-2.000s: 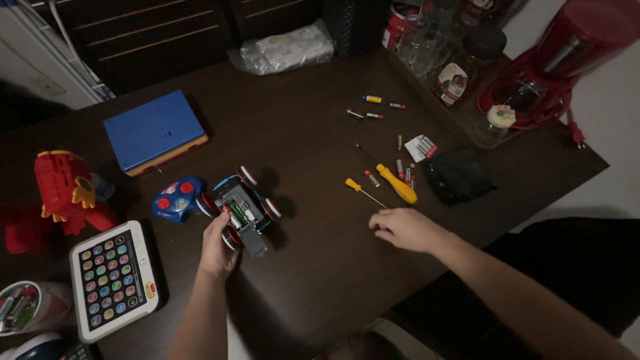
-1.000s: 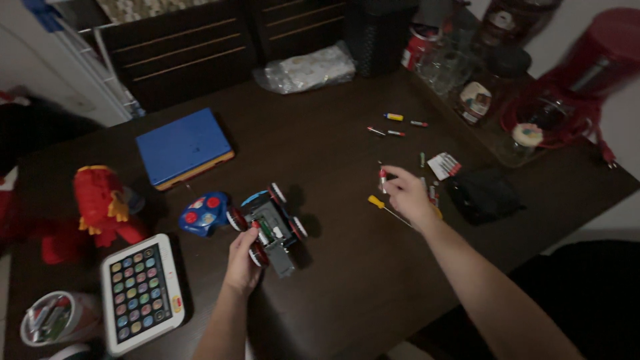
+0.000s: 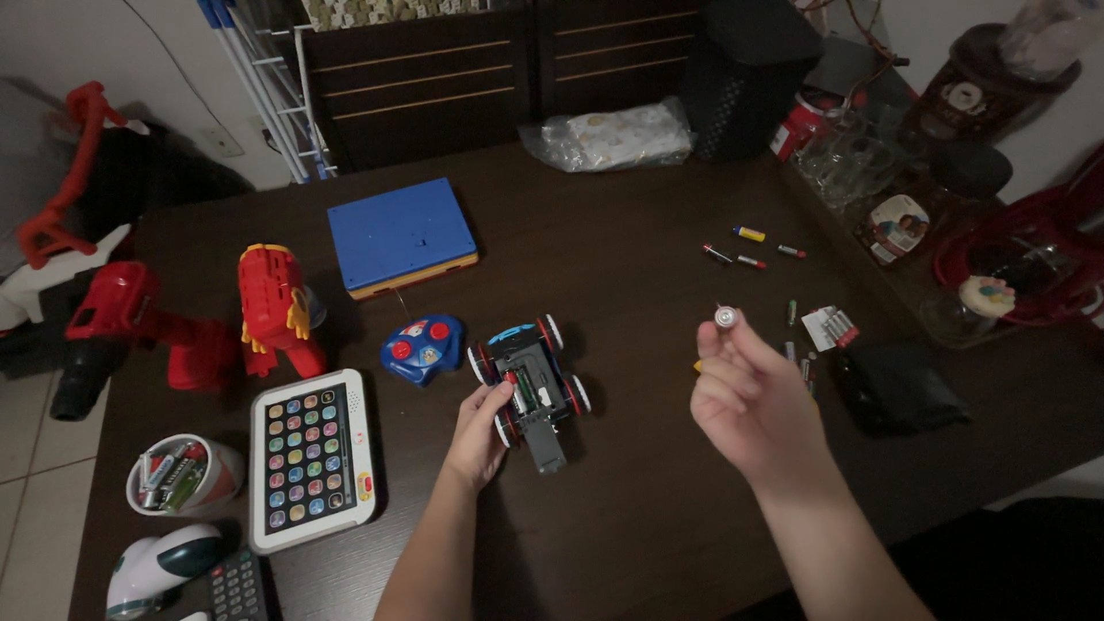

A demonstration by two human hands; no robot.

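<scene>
My left hand point(image 3: 479, 431) grips a toy car point(image 3: 552, 366) that lies wheels-up on the dark table, its battery compartment open with batteries inside and its cover swung toward me. Between the thumb and fingers of my right hand point(image 3: 746, 388) is a battery point(image 3: 726, 317), its end facing the camera, held above the table right of the car. Just left of the car rests a blue remote control point(image 3: 422, 348) with red buttons. Loose batteries point(image 3: 750, 261) lie beyond my right hand, and a packet of batteries point(image 3: 835, 328) is to its right. The screwdrivers are mostly hidden behind that hand.
A blue plastic toy case point(image 3: 404, 235), a toy tablet point(image 3: 313, 457), a red toy figure point(image 3: 274, 302) and a cup of batteries point(image 3: 185, 474) stand on the left. At the right are a black pouch point(image 3: 897, 388) and a tray point(image 3: 849, 259) with glassware.
My right hand has moved from beside the screwdrivers, where it was two seconds ago, and now holds a battery up. My left hand still holds the toy car.
</scene>
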